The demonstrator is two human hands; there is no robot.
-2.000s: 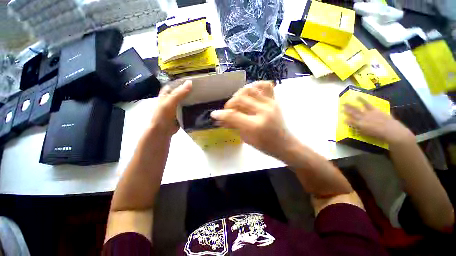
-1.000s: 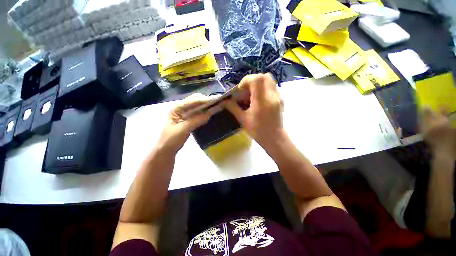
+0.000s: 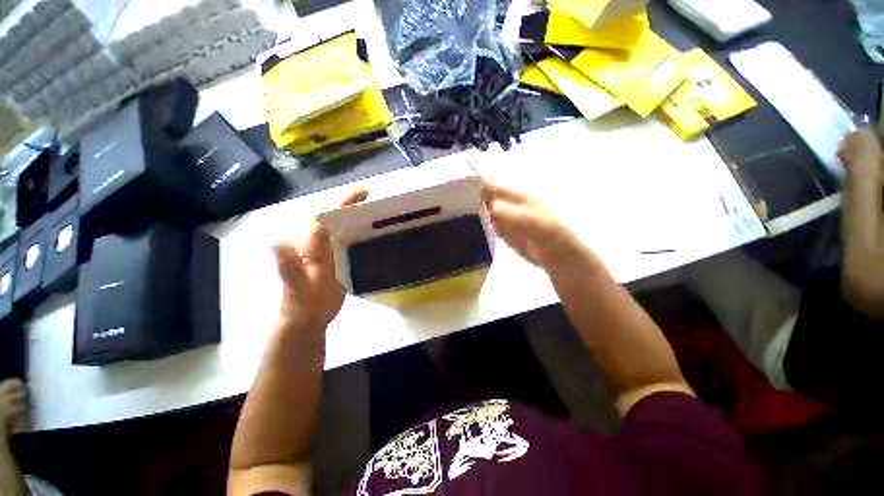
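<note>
A yellow outer carton (image 3: 441,291) stands open on the white tabletop in front of me. Its white-inside top flap (image 3: 412,205) stands up, with a dark narrow slot in it. A black inner box (image 3: 420,255) fills the carton's opening. My left hand (image 3: 318,269) is at the carton's left side, thumb apart, with fingertips behind the flap. My right hand (image 3: 523,225) holds the flap's right edge and the carton's right side. Its fingertips are partly hidden.
Stacked black boxes (image 3: 145,295) stand at left. Flat yellow cartons (image 3: 325,92) lie at back centre, more at back right. Tangled black cords (image 3: 475,111) lie before a clear plastic bag (image 3: 436,44). Another person's arm (image 3: 861,223) is at the right edge; a hand shows at the left edge.
The flap, folded down in my hands a second ago, now stands up with its slot facing me. My hands have spread to the carton's sides. The neighbour's yellow carton at right has left the view.
</note>
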